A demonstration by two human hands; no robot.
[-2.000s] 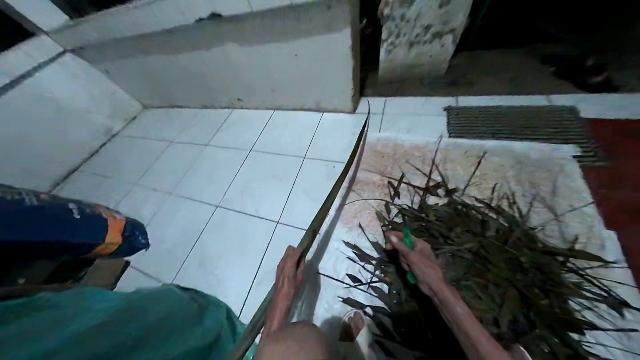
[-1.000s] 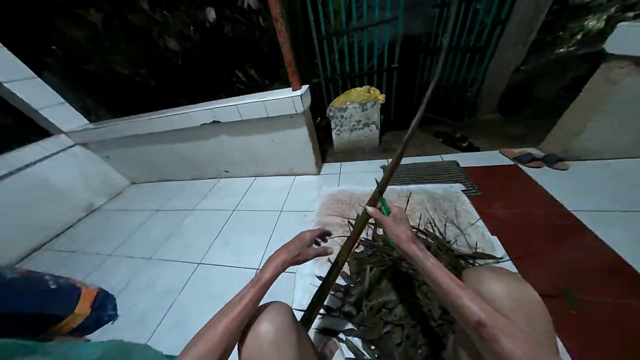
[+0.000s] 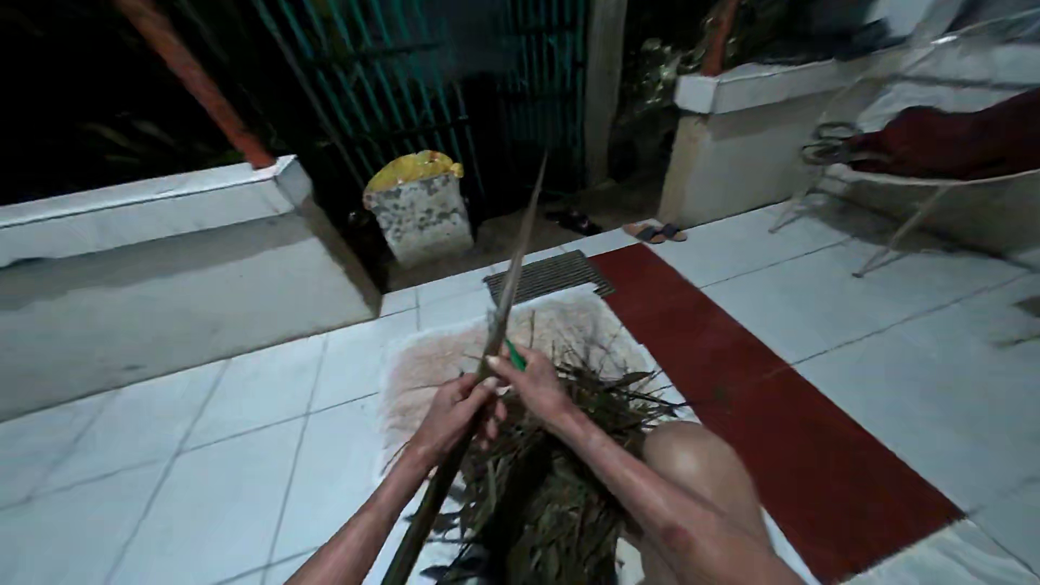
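A long, tapering plant stalk or frond (image 3: 435,496) runs from the bottom edge up between my hands to a thin tip. My left hand (image 3: 455,414) grips it from the left side. Just above, my right hand (image 3: 528,378) touches the stalk and holds a small green-handled tool (image 3: 514,356); its blade, if any, cannot be made out. Below and to the right of both hands lies a heap of cut leaves and thin stems (image 3: 569,504) on a pale, stained cloth (image 3: 422,366).
Beyond the cloth are a ribbed grey mat (image 3: 548,278), a red runner (image 3: 731,366) and sandals (image 3: 654,233). A concrete block with a yellow bag (image 3: 426,215) stands outside the tiled floor. Low walls (image 3: 162,284) flank the opening; a metal-framed chair (image 3: 918,183) stands right.
My left hand, open beside the stalk one second ago, has closed on it near my right hand. The view has swung to the right.
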